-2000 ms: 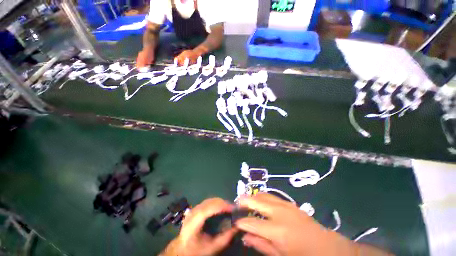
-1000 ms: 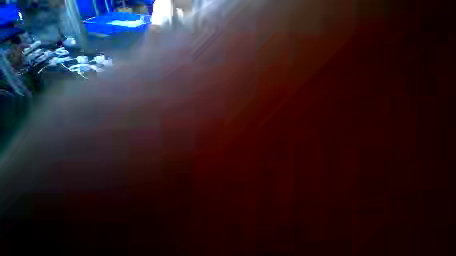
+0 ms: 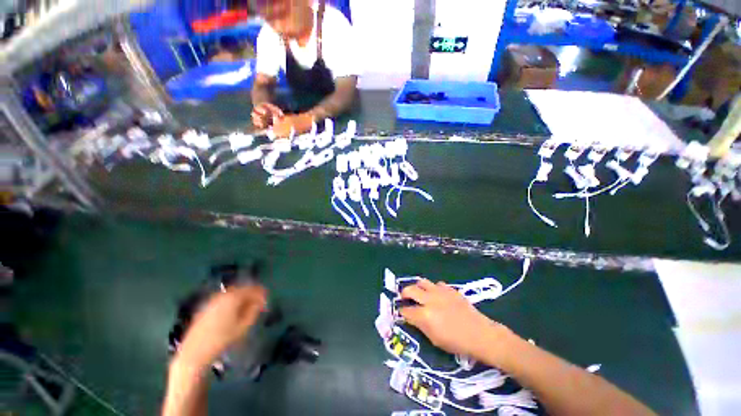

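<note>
My left hand (image 3: 223,318) is over the pile of black insulating pieces (image 3: 296,344) at the left of the green bench. It is blurred, and whether its fingers hold a piece is not clear. My right hand (image 3: 445,315) is at the topmost open power adapter (image 3: 409,283), with its fingertips on the dark inside and hiding part of it. Below it lie open adapters with yellow parts showing, one (image 3: 400,344) just under my hand and another (image 3: 424,387) nearer me. White covers stand at their left and white cords lie at their right.
A white sheet (image 3: 705,325) lies at the right. Across the rail, adapters with cords (image 3: 372,166) lie on the green belt. A blue bin (image 3: 447,104) and another white sheet (image 3: 601,118) are on the far side. A person (image 3: 305,69) works there.
My hands were together over the bench; now they are apart, left at the black pile, right at the top adapter. The dark blur covering the view one second ago is gone.
</note>
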